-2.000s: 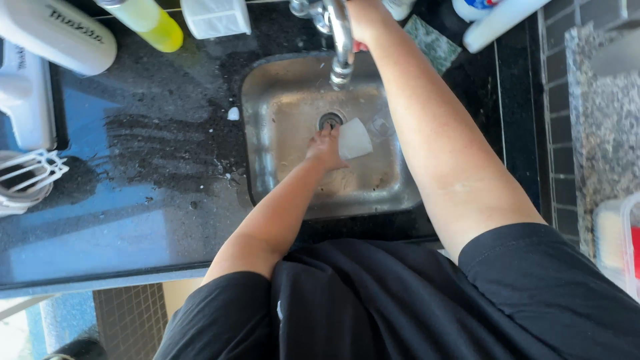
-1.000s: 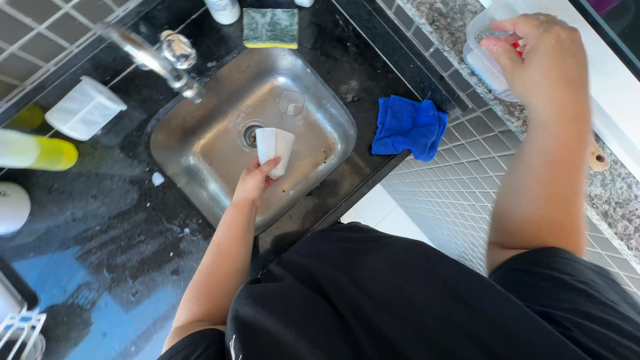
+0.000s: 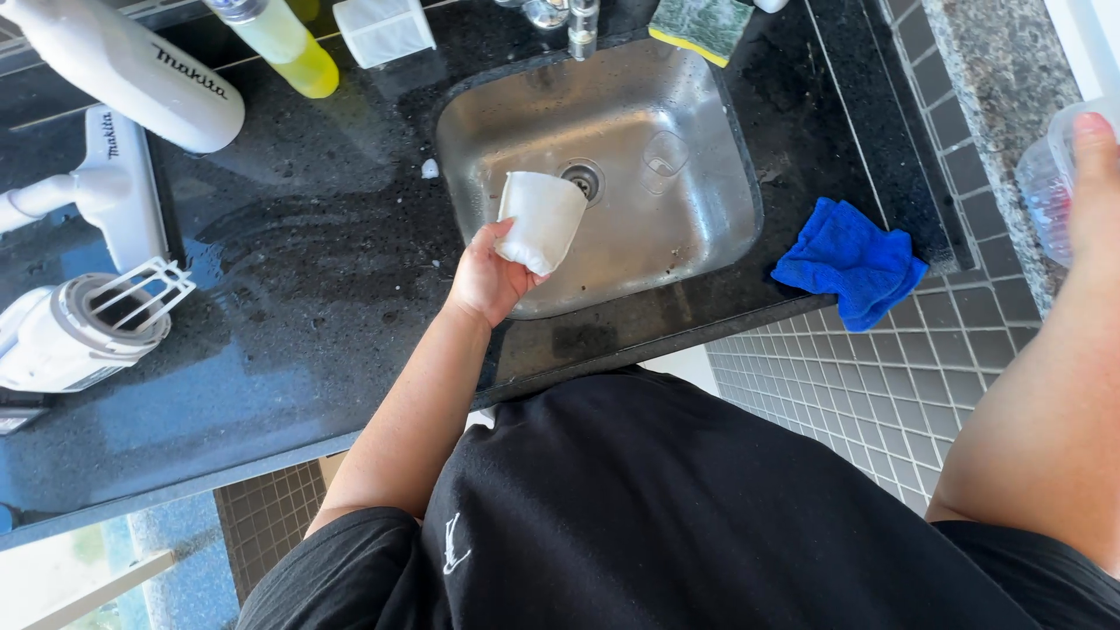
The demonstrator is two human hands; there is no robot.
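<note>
My left hand (image 3: 492,273) grips the lower edge of a white cloth filter (image 3: 544,219), a cup-shaped piece, over the left part of the stainless steel sink (image 3: 630,254). The sink's drain (image 3: 581,180) shows just behind the filter. At the far right edge, my right hand (image 3: 1095,188) has its fingers on a clear plastic container (image 3: 1046,197) with something red inside. That container is on the granite ledge, and part of the hand is cut off by the frame. A faucet (image 3: 583,26) rises at the sink's back edge.
A green and yellow sponge (image 3: 703,24) lies behind the sink, a blue cloth (image 3: 849,261) at its right. On the left stand a white Makita vacuum body (image 3: 140,74), a floor nozzle (image 3: 114,184), a motor unit (image 3: 83,328), a yellow-green bottle (image 3: 289,48) and a white mesh part (image 3: 383,31).
My right hand has gone from the faucet to the clear container on the right ledge. My left hand has lifted the filter from low in the sink. The view has swung about.
</note>
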